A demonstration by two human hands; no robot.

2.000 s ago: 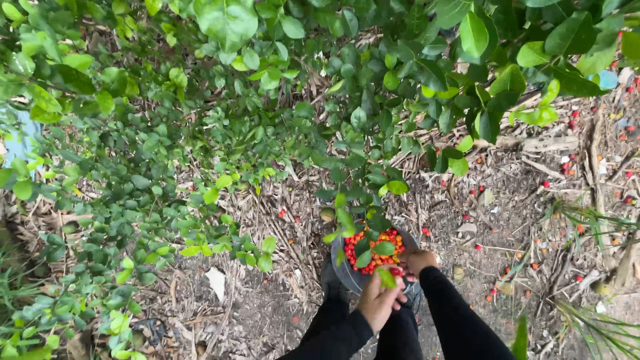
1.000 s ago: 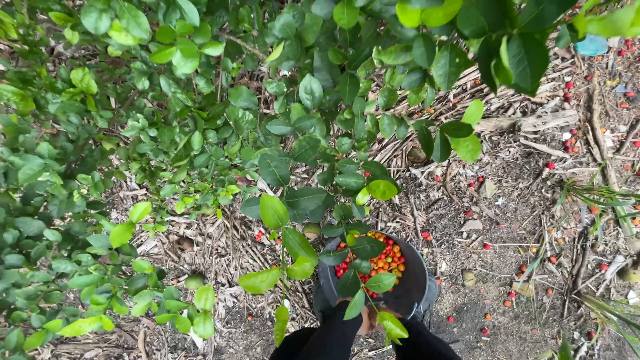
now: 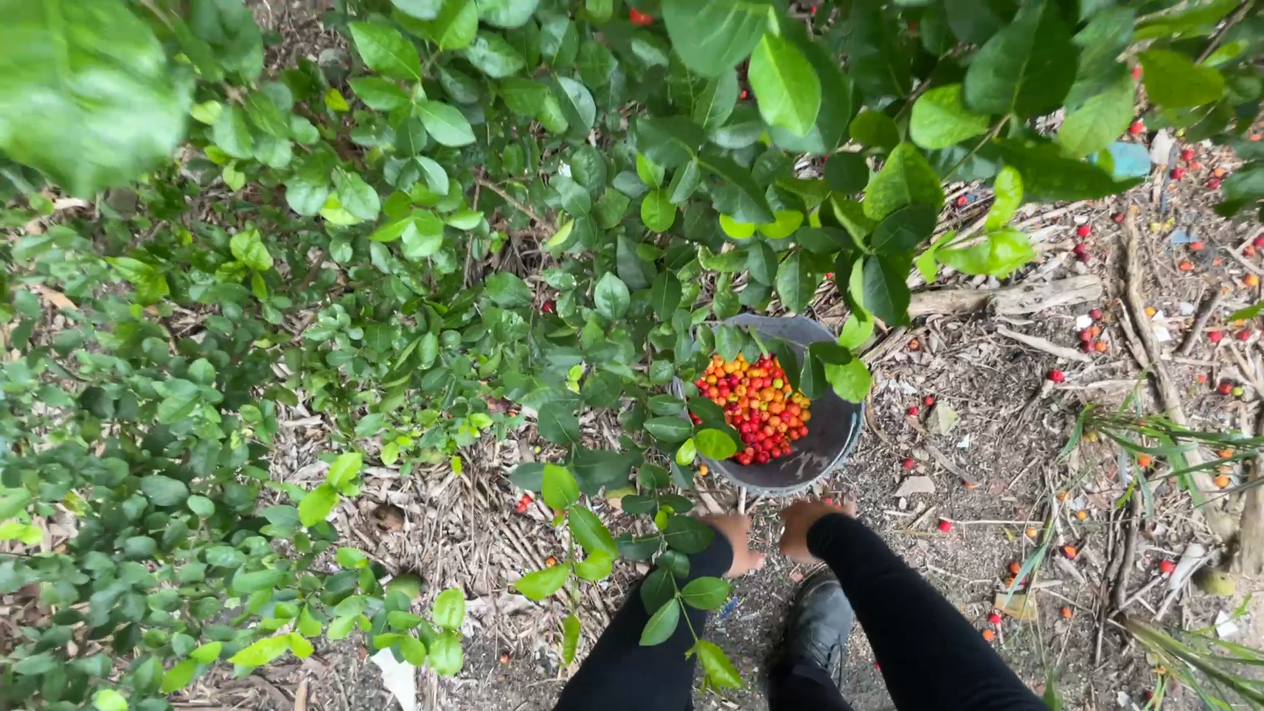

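Observation:
A dark bucket [image 3: 834,434] holds many small red and orange berries [image 3: 758,405], heaped toward its left side. Leafy branches overlap the bucket's left part and upper rim. Just below its near rim, my left hand [image 3: 736,543] is partly hidden by leaves and a black sleeve, and its fingers cannot be made out. Close by on the right, my right hand [image 3: 808,525] is at the near side of the bucket, with its fingertips hidden; whether it grips the rim cannot be told.
Dense green shrub branches [image 3: 612,296] fill the left and top of the view. My dark boot [image 3: 820,617] stands below the bucket. Fallen berries, dry sticks [image 3: 1047,294] and grass blades [image 3: 1165,444] lie to the right over littered soil.
Two seconds ago my hands were over the berries at the bucket's near side; now both are below its rim. The bucket has moved farther from my feet.

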